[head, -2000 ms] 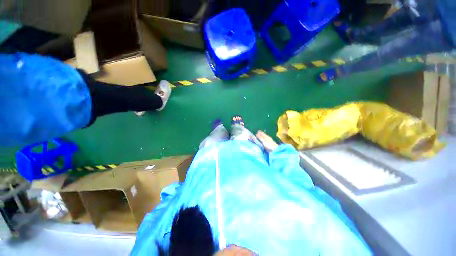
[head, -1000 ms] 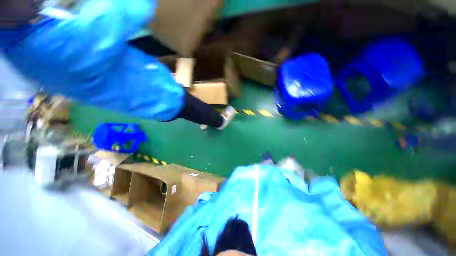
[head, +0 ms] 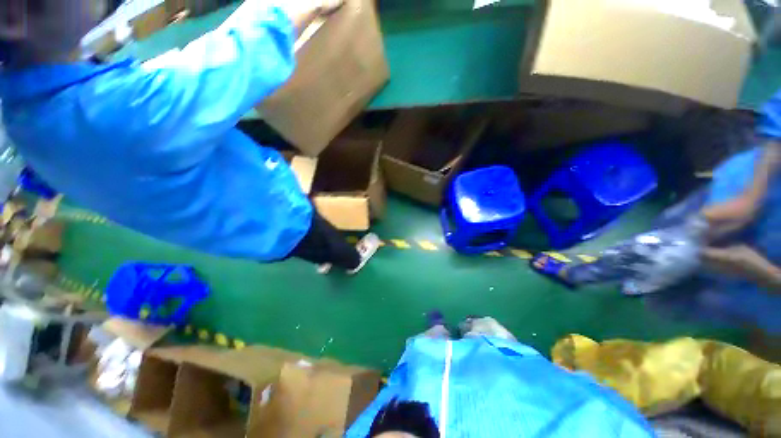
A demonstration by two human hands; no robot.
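Neither of my hands shows; the front of my light blue smock point(head: 492, 389) fills the bottom middle. Nearest in front of me are open cartons point(head: 312, 398) on the floor at the lower left and a shiny yellow woven sack point(head: 646, 368) at the lower right. White crumpled scraps point(head: 118, 364) lie beside the cartons. Across the aisle, a person in a blue smock point(head: 184, 162) holds a large brown carton point(head: 330, 77) at the green bench's edge.
Blue stools point(head: 484, 205) stand across the aisle, and another blue stool point(head: 156, 292) is at left. Open cartons point(head: 342, 210) sit under the green bench point(head: 454, 56). A big carton point(head: 638, 47) rests on it. Another person point(head: 736, 222) is at right, feet in the aisle.
The view has swung up and left, bringing the bench and its large carton into sight. My hand, seen low by the smock two seconds ago, is now out of view.
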